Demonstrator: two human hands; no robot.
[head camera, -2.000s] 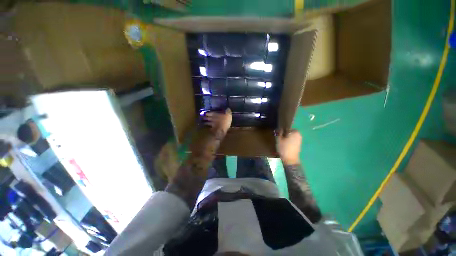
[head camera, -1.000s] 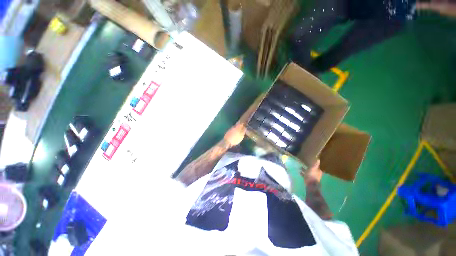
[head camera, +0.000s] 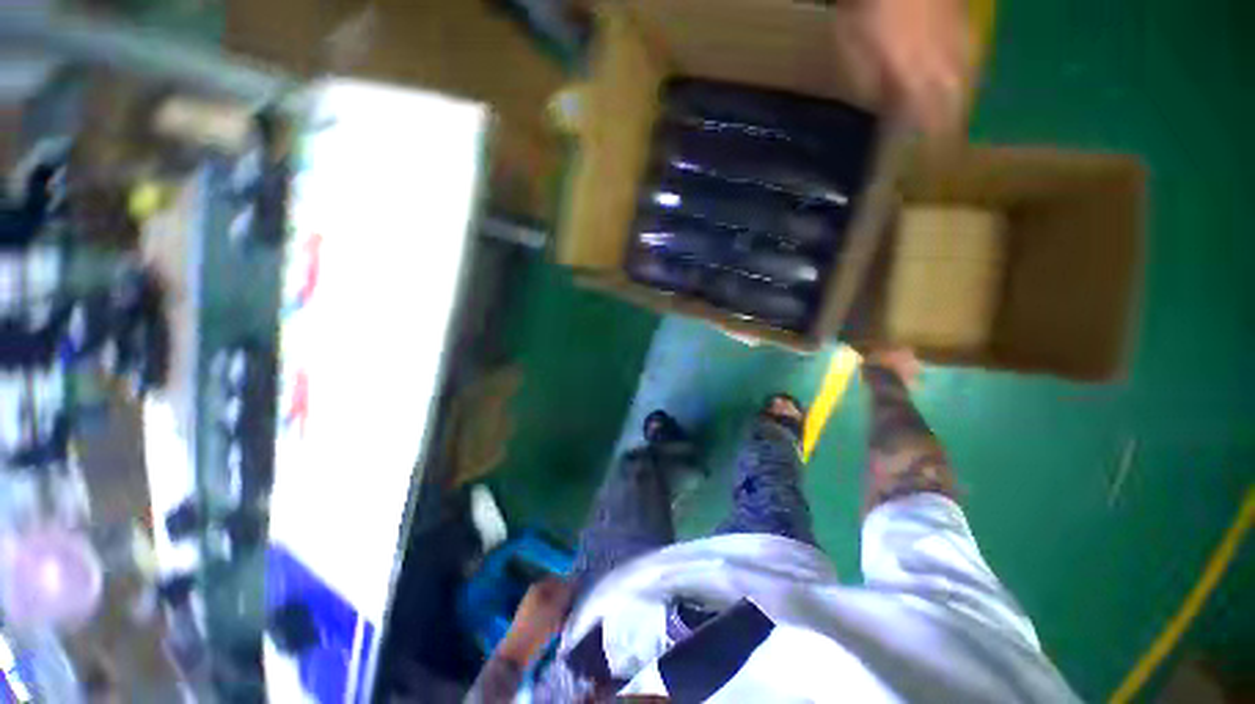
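Note:
An open brown carton (head camera: 602, 193) holds rows of glossy black boxes (head camera: 750, 206). My right hand (head camera: 892, 363) is small and blurred at the near edge of the cartons, between the filled one and a second open carton (head camera: 1078, 268). Its fingers are hidden, so its grip is unclear. My left arm is low at the bottom left beside my body. Its bare skin shows as a blurred patch, and I cannot make out my left hand's fingers. A blurred hand at the top, over the filled carton's far right corner, appears to be another person's.
The second carton holds a tan block or flap (head camera: 947, 275). The long white board (head camera: 379, 330) stands left, with the dark green conveyor (head camera: 231, 344) beyond it. A pink fan (head camera: 52, 575) is far left. A blue object (head camera: 516, 585) is by my legs. Yellow lines (head camera: 1184, 605) mark the green floor.
The filled carton appears higher in view and turned differently. My left hand has left its near side and my arm is down at the left. Another hand has appeared at its far right corner.

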